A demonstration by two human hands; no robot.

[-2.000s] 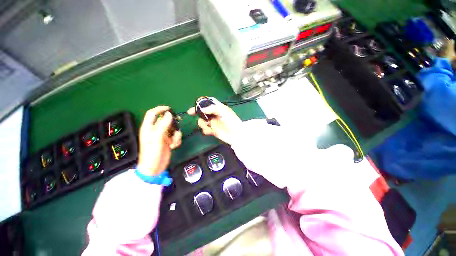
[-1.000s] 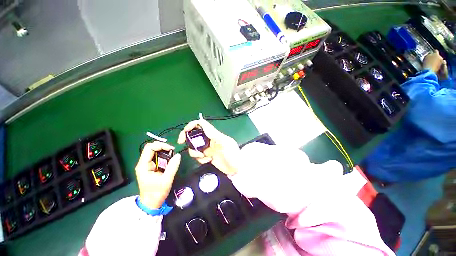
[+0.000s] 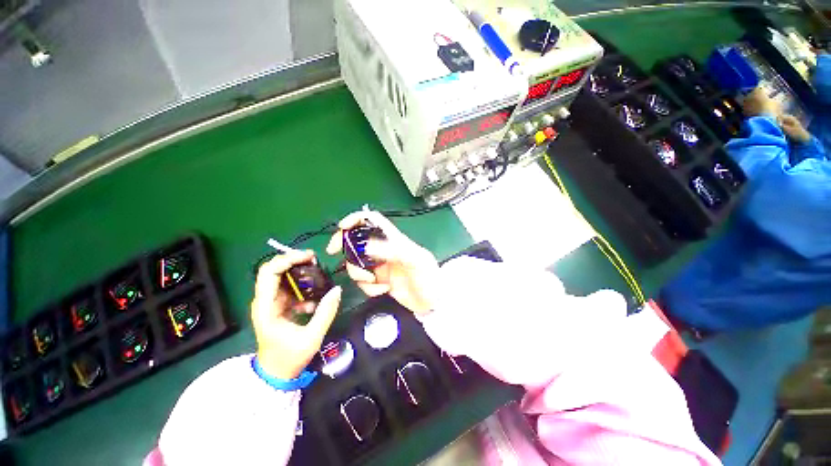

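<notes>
My left hand (image 3: 290,314), with a blue wrist strap (image 3: 281,377), holds a small dark gauge (image 3: 307,281) with a yellow streak on it. My right hand (image 3: 397,268) holds another round gauge (image 3: 363,247) with a dark face, a pale line and a blue glow. Both are held close together above the green mat. Black test leads (image 3: 396,214) run from near my hands to the power supply, with white wire labels (image 3: 280,246) beside my fingers. The lead ends are hidden. Below my hands is a black foam tray (image 3: 401,418) with several gauges in pockets.
A second gauge tray (image 3: 150,365) lies at left. Two power supplies (image 3: 428,100) with red readouts stand behind, a marker pen (image 3: 493,42) on top. A paper sheet (image 3: 524,217), yellow wires (image 3: 592,233) and stacked gauge trays (image 3: 638,164) are at right, beside a person's blue sleeve (image 3: 756,237).
Both gauges' visible faces have changed from pale lit areas to dark ones with bluish light. My left hand has shifted slightly right and its gauge is turned. The coworker's hands have moved.
</notes>
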